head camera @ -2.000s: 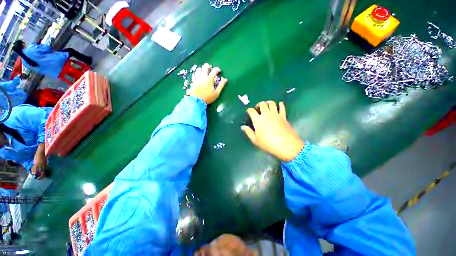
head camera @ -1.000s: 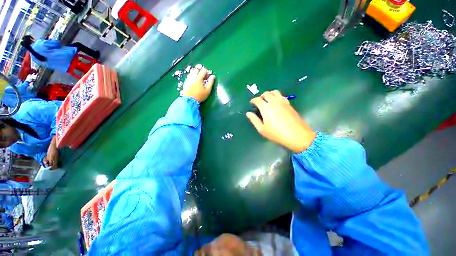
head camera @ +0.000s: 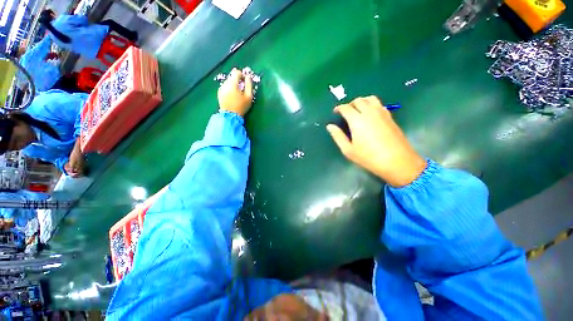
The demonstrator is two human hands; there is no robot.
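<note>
My left hand (head camera: pixel 235 95) is palm down at a loose pile of small silvery-white parts (head camera: pixel 256 78), its fingers curled over some; its fingertips are hidden, so I cannot tell if it grips any. My right hand (head camera: pixel 377 139) is palm down with its fingers curled around side cutters. Only the blue handle end (head camera: pixel 393 107) shows beyond the fingers, with a dark bit by the thumb; the jaws are hidden. A small white scrap (head camera: pixel 338 92) lies just beyond the right hand. A few small pieces (head camera: pixel 296 154) lie between my forearms.
A tangled silvery heap (head camera: pixel 541 69) lies at right by a yellow box (head camera: pixel 536 14) and a metal upright (head camera: pixel 468 15). Stacked pink-red trays (head camera: pixel 119 103) stand at left, with another tray (head camera: pixel 127 241) beside my left sleeve. A person in blue (head camera: pixel 53 128) sits across the green bench (head camera: pixel 314 37).
The view has shifted, so the bench items sit further right or higher. My left hand has gone from spread to curled at the pile. My right fingers have curled and the blue handle end now shows.
</note>
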